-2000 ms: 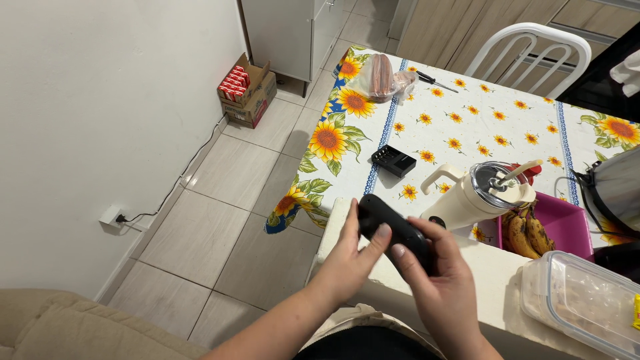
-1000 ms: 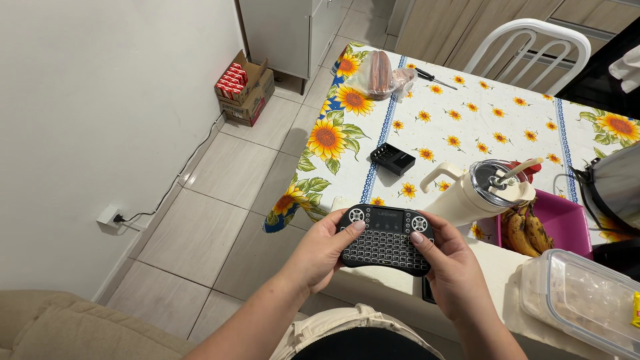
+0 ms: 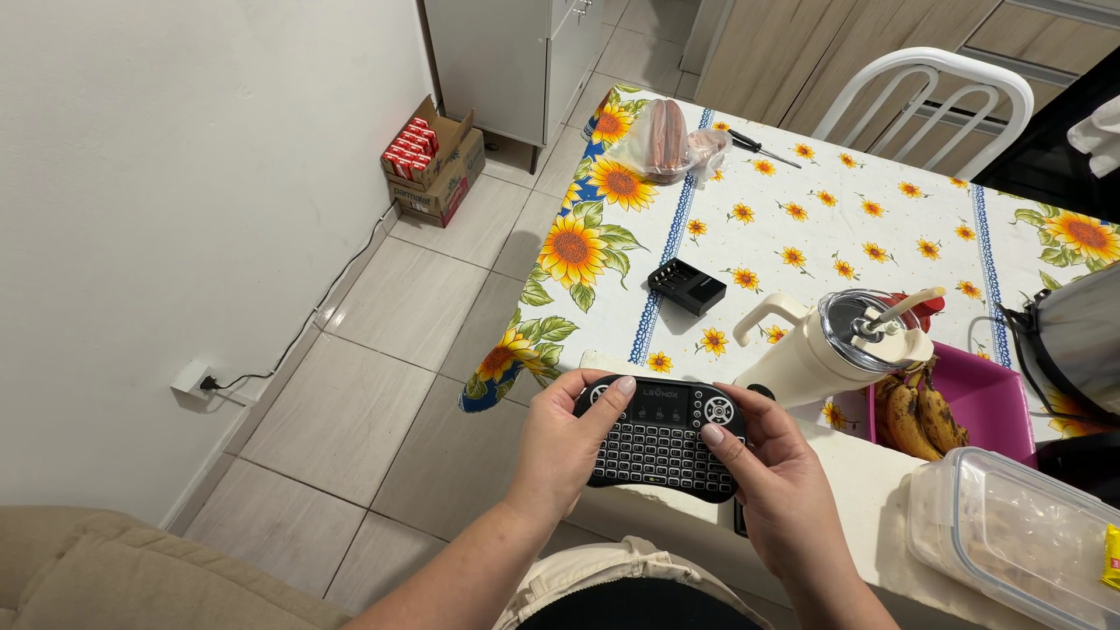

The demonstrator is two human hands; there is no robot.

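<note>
A black mini wireless keyboard [image 3: 665,446] with a small touchpad is held face up between my two hands, above the pale ledge. My left hand [image 3: 564,437] grips its left end, thumb on the upper left corner. Around the right end is my right hand [image 3: 770,464], its thumb by the round button pad. Beyond the keyboard, a black battery charger [image 3: 688,287] lies on the sunflower tablecloth [image 3: 787,219]. Part of a dark object shows under my right hand on the ledge; what it is I cannot tell.
Right of my hands stand a cream tumbler [image 3: 805,350] with a straw, a pink bin [image 3: 989,402] of bananas [image 3: 919,420] and a clear plastic container [image 3: 1015,534]. Farther back lie bagged sausages [image 3: 667,140] and a screwdriver [image 3: 763,149]. A cardboard box [image 3: 437,179] sits on the floor.
Two seconds ago the keyboard was tilted, its dark back or edge showing; it has been turned so its keys face me. Since one second ago, both hands have stayed on its ends.
</note>
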